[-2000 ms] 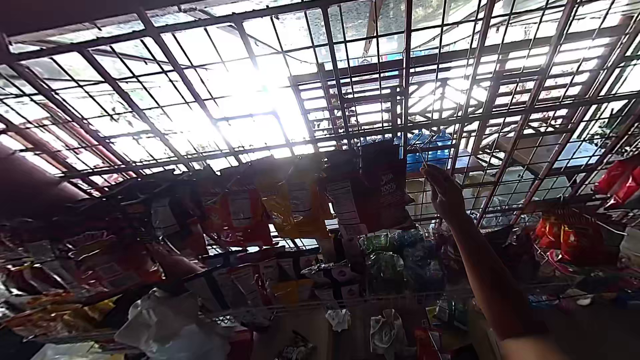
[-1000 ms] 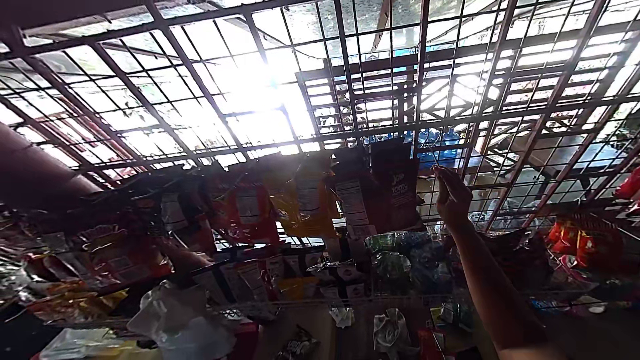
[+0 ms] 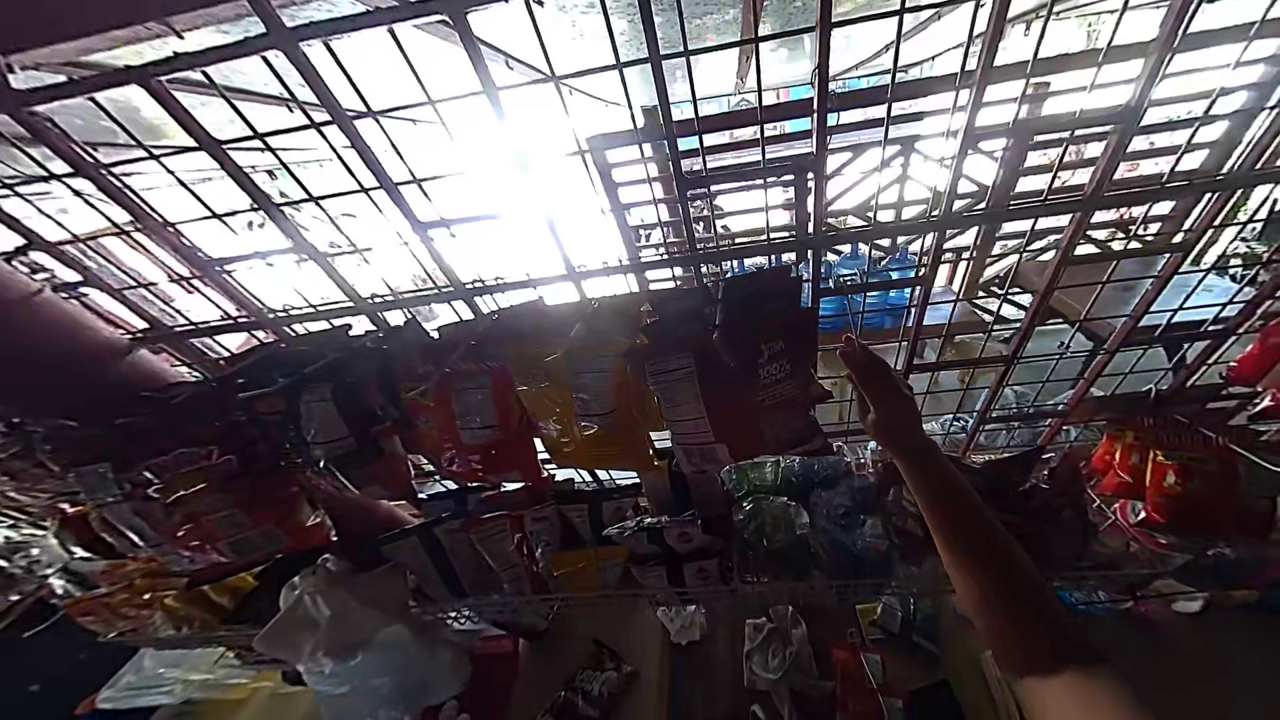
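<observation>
My right hand (image 3: 882, 395) is raised at the metal grille (image 3: 820, 130), its fingers close together, just right of a dark pouch (image 3: 765, 370) bearing writing. A thin line shows above the fingertips; whether they hold it I cannot tell. Yellow packets (image 3: 595, 400) and red packets (image 3: 475, 420) hang in a row left of that pouch. A blurred, arm-like shape (image 3: 75, 340) enters at the left edge. Lower down, a dim skin-toned shape (image 3: 360, 512) among the packets may be my left hand; its fingers and any hold are hidden.
Green and clear plastic packs (image 3: 780, 490) lie below the hanging row. A whitish plastic bag (image 3: 365, 640) bulges at lower left. Red packets (image 3: 1165, 475) hang at right. Beyond the grille stand several blue water jugs (image 3: 870, 285) and a table (image 3: 1090, 290). A wire rack edge (image 3: 640, 592) crosses below.
My right hand stays raised beside the dark pouch, with a slight change in its pose. The view has shifted slightly.
</observation>
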